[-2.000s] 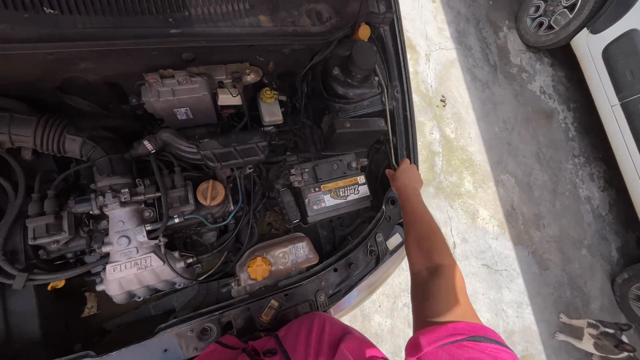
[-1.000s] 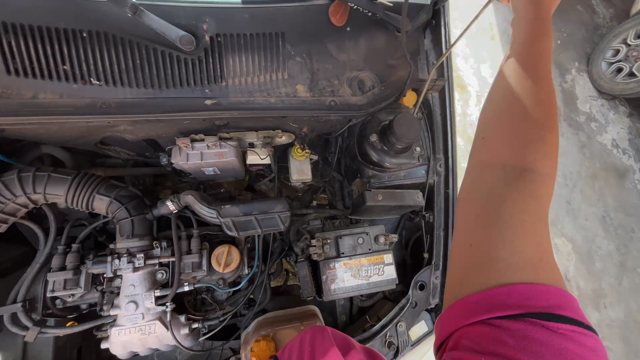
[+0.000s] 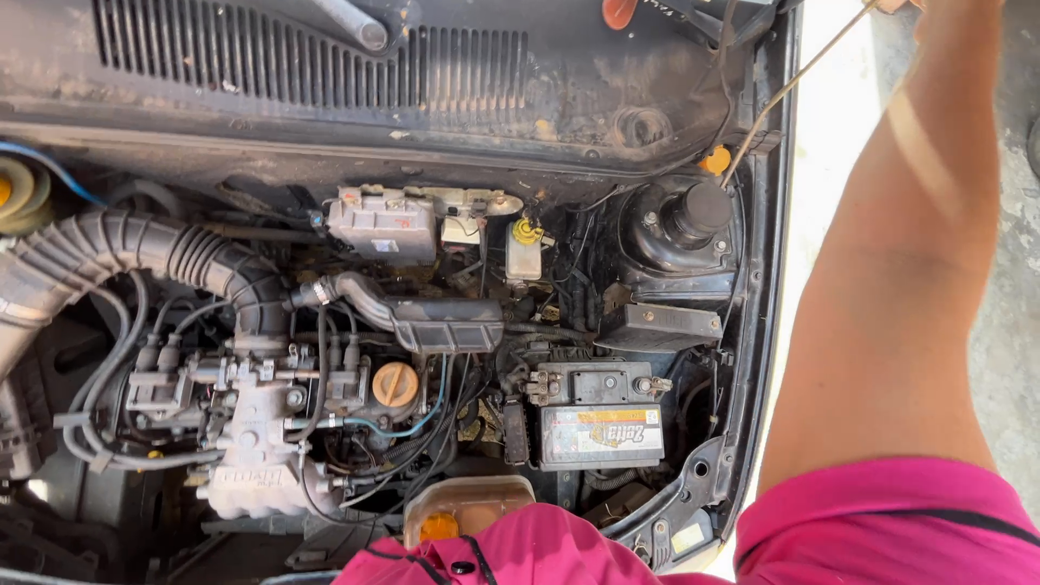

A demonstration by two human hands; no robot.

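Note:
My right arm reaches up along the right side of the view, past the fender edge. Only the fingers of my right hand (image 3: 898, 5) show at the top edge, at the end of the thin metal hood prop rod (image 3: 794, 84); most of the hand is cut off. The rod slants up and outward from beside the black strut tower cap (image 3: 703, 210), near an orange cap (image 3: 716, 160). My left hand is out of view. Below lies the engine bay, with a car battery (image 3: 602, 436), an oil filler cap (image 3: 396, 384) and a ribbed air intake hose (image 3: 138, 244).
A coolant reservoir (image 3: 475, 497) sits at the front, partly behind my pink shirt. A brake fluid reservoir (image 3: 524, 258) stands near the firewall. The slotted cowl (image 3: 325, 69) and a wiper arm (image 3: 353, 23) are at the top. Concrete ground (image 3: 1016, 325) lies beyond the fender.
My right hand has moved from the fender edge beside the battery to the top right. The prop rod, low along the fender earlier, is now raised at a slant. The view has shifted closer.

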